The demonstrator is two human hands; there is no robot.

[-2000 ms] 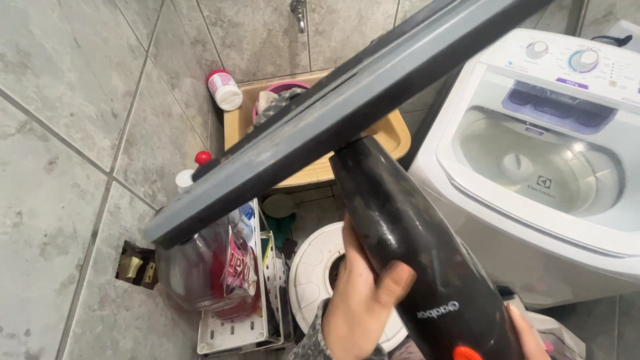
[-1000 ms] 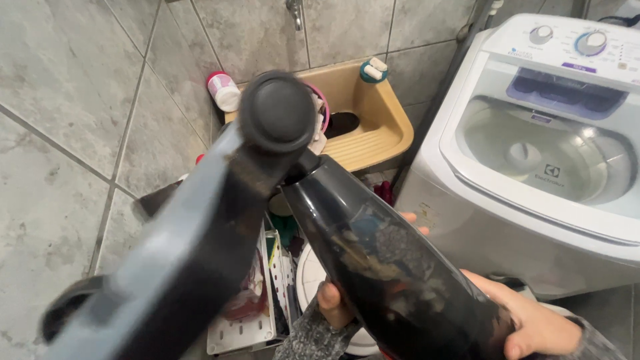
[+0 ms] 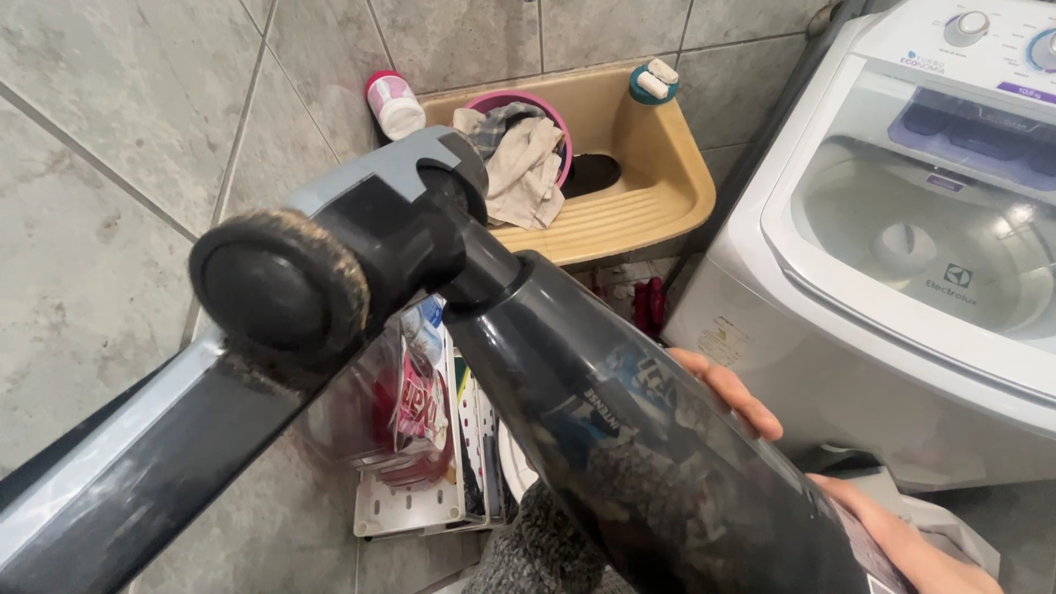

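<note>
A black vacuum cleaner body [image 3: 627, 429] with a glossy, see-through-looking shell slants across the middle. Its neck joins a grey and black floor nozzle [image 3: 190, 445], which reaches to the lower left edge; a round black wheel [image 3: 268, 285] on it has light dirt or lint round its rim. My left hand [image 3: 730, 392] holds the body from beneath, with only its fingers showing past the far side; its grey knitted sleeve is below. Along the lower right side of the body lies my right hand [image 3: 903, 532], gripping it, partly cut off by the frame.
Behind stands a beige laundry sink [image 3: 643, 223] with a pink basin [image 3: 565, 153] of cloths, a white bottle [image 3: 396, 107] and a teal soap holder [image 3: 652, 87]. A white washing machine [image 3: 825, 363] is at right. Below the nozzle is a white rack [image 3: 412, 503] with packets.
The floor nozzle has swung from lying across the view to pointing lower left, its wheels now in sight. My left thumb, seen earlier on the body, is now hidden.
</note>
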